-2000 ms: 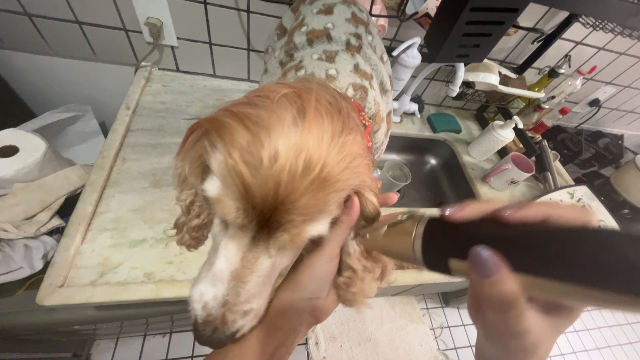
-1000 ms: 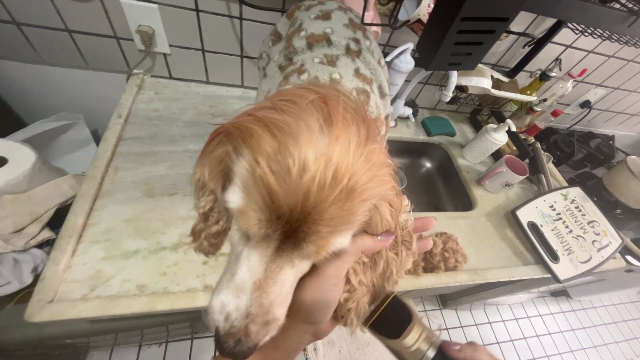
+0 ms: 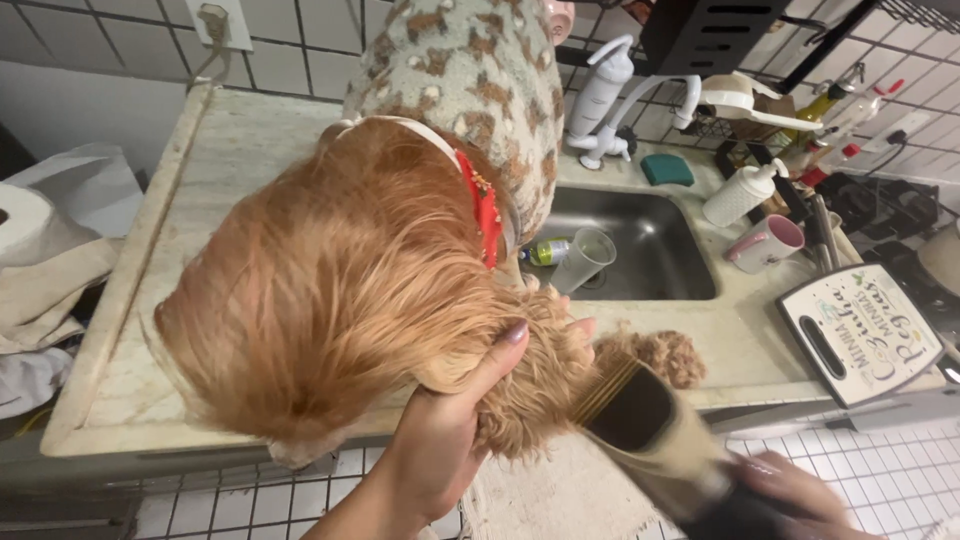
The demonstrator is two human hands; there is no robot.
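Observation:
A long-haired, reddish-gold dog in a patterned fleece garment and a red neckband is on the marble counter, its head lowered toward the front edge. My left hand cups its curly ear, thumb on top and fingertips showing beyond the fur. In my right hand is a gold and black hair clipper, slightly blurred, with its toothed head against or very near the ear's outer fur. A clump of curly cut fur lies on the counter just behind the clipper head.
A steel sink holds a clear plastic cup and a small bottle. Around it are a white faucet, a green sponge, a pump bottle, a mug and a lettered board. A paper roll stands at left.
The dog's head has turned and dipped, so its muzzle is mostly hidden. The clipper has come up to the ear from lower down. Cut fur behind the ear also shows one second ago.

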